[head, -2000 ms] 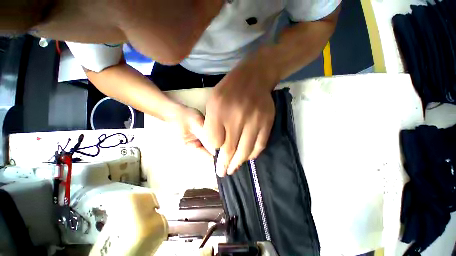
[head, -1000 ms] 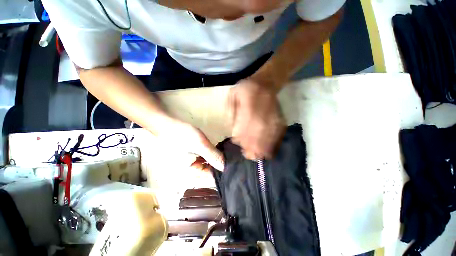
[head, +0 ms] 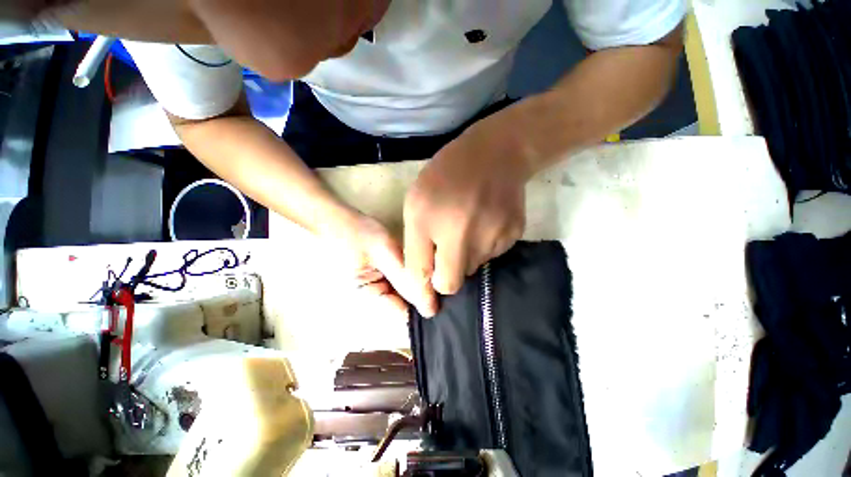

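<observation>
A black fabric bag body [head: 541, 354] lies flat, its lower end at the presser foot area [head: 434, 424]. A silvery zipper [head: 489, 345] runs along it. My left hand [head: 467, 219], on the picture's right, has its fingertips bent down on the fabric's upper left corner. My right hand [head: 397, 270], on the picture's left, pinches the same corner by the seam edge, its fingertips touching those of my left hand. The fingertips partly hide the corner. The lower end of the bag is cut off by the picture's edge.
The cream sewing machine head [head: 243, 410] stands at bottom left, with red-handled snips [head: 121, 331] and loose black cord [head: 187, 270] beyond it. Dark fabric piles [head: 807, 102] lie at the right edge. A thin angled rod [head: 397, 433] is beside the foot.
My left hand has moved from the zipper's upper end to the upper left corner, beside my right hand. The bag's upper end now lies flatter and straighter. The wearer's head is lower at top left.
</observation>
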